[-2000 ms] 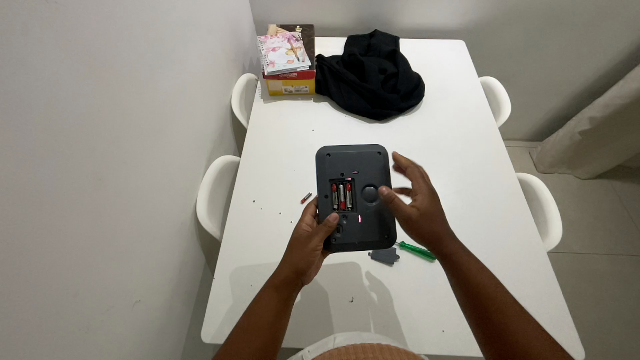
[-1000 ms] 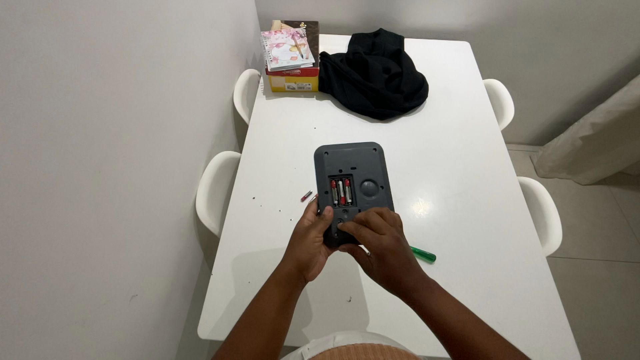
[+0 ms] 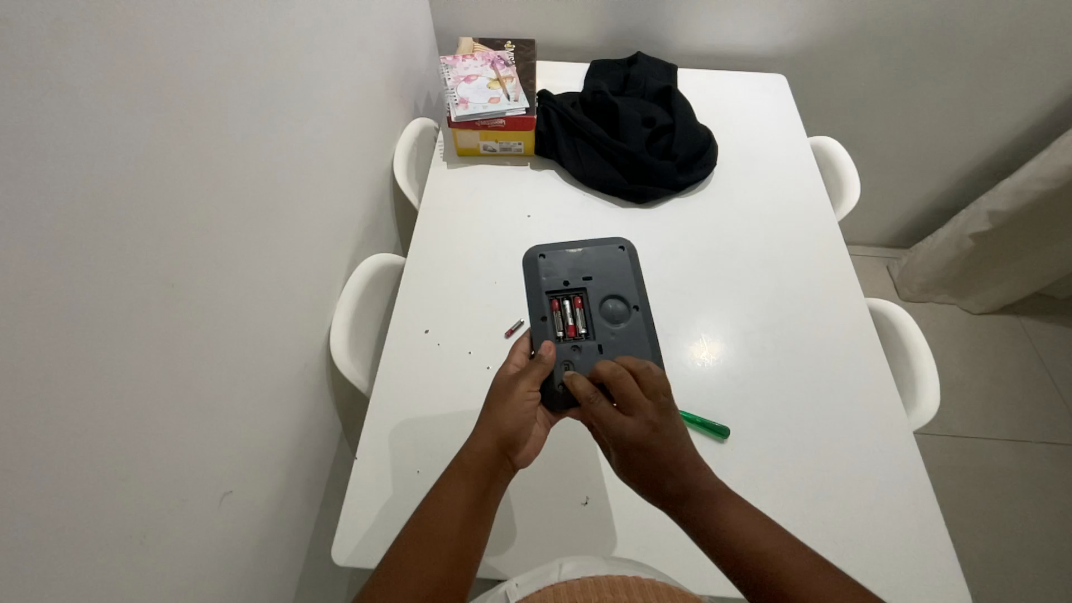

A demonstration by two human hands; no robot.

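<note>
A dark grey plastic device [image 3: 586, 268] is held back side up above the table, its battery compartment uncovered with three red and silver batteries [image 3: 569, 317] in it. My left hand [image 3: 523, 402] grips its lower left edge, thumb on the back. The fingers of my right hand [image 3: 632, 410] are bent over the lower part of the back, near a small switch-like recess [image 3: 569, 367]; whether they pinch anything there is hidden. One loose battery [image 3: 514, 328] lies on the table just left of the device. A green handle [image 3: 705, 425] sticks out from behind my right hand.
At the far left of the white table [image 3: 754, 251] stands a cardboard box [image 3: 494, 142] with a spiral notebook [image 3: 483, 86] on top. A bunched black cloth [image 3: 636, 134] lies beside it. White chairs [image 3: 364, 322] flank the table. Small dark bits are scattered left of the device.
Two seconds ago my right hand was at the device's right edge with fingers spread; it has moved down onto the lower back. A grey cover seen on the table then is now out of sight.
</note>
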